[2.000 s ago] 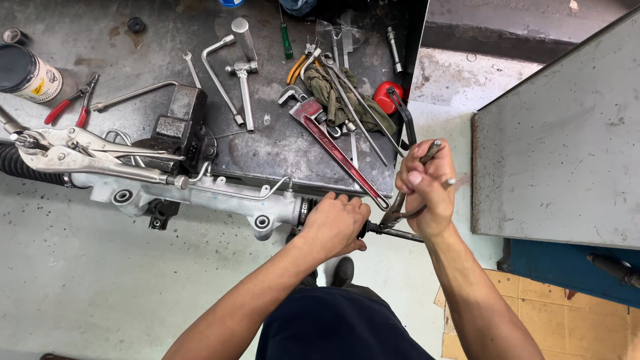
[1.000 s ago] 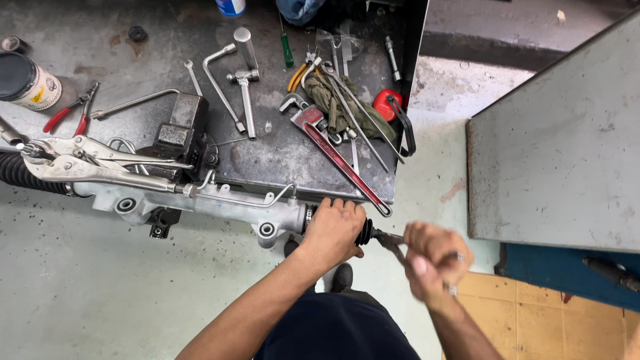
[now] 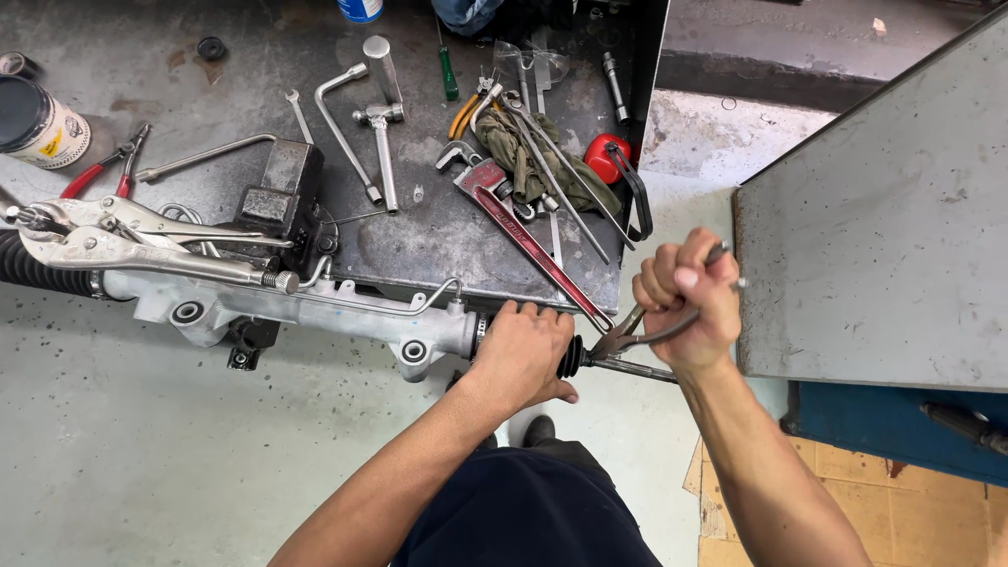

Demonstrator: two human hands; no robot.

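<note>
A steering rack housing [image 3: 370, 321] of grey metal lies along the bench's front edge, near a black vise [image 3: 276, 197]. My left hand [image 3: 524, 354] is closed over the black rubber bellows [image 3: 572, 357] at its right end and hides much of it. In my right hand [image 3: 691, 299] are the handles of steel end-cutting pliers [image 3: 618, 339]; their jaws are at the bellows' narrow outer end, beside the tie rod [image 3: 638, 370]. Whether the jaws grip a clamp there cannot be told. Locking pliers [image 3: 150, 244] rest across the rack's left part.
On the bench [image 3: 441, 244] lie a red pipe wrench [image 3: 535, 252], a green rag [image 3: 512, 150], a ball-peen hammer [image 3: 383, 150], a red tape measure [image 3: 607, 157], red-handled pliers [image 3: 110, 161] and a tub [image 3: 47, 130]. A grey metal panel [image 3: 874, 213] stands at the right.
My right hand has moved with the pliers, from above the tie rod down beside it, then up a little again. My left hand has stayed on the bellows.
</note>
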